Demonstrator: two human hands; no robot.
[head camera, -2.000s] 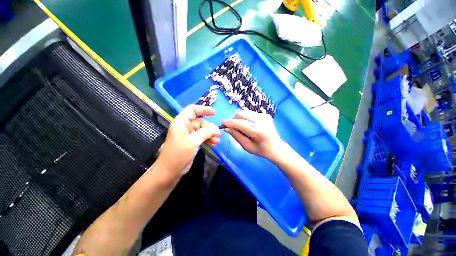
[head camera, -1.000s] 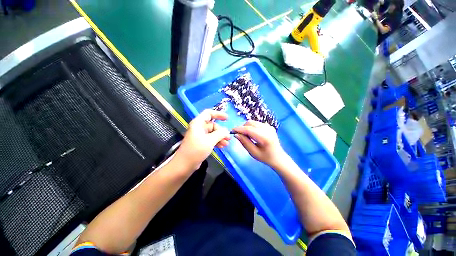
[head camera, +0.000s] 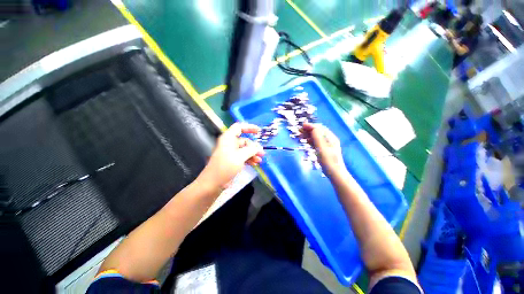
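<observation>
My left hand (head camera: 237, 150) is over the near-left edge of the blue tray (head camera: 345, 229). Its thumb and fingertips pinch one end of a thin black lead with white marks (head camera: 280, 149), which points right over the tray. My right hand (head camera: 324, 148) is apart from it, with its fingertips at the pile of small black-and-white parts (head camera: 297, 109) in the tray's far half. Blur and the hand itself hide whether its fingers hold a part.
A black mesh surface (head camera: 86, 138) with thin leads on it lies left, inside a pale rail. A grey post (head camera: 248, 51) stands beyond the tray. A yellow tool (head camera: 374, 47), black cord (head camera: 322, 74) and white sheets (head camera: 392, 127) lie on the green bench. Blue bins are far right.
My right hand has left my left hand and moved right and away from me to the pile. The lead now shows between the hands. The whole view has shifted.
</observation>
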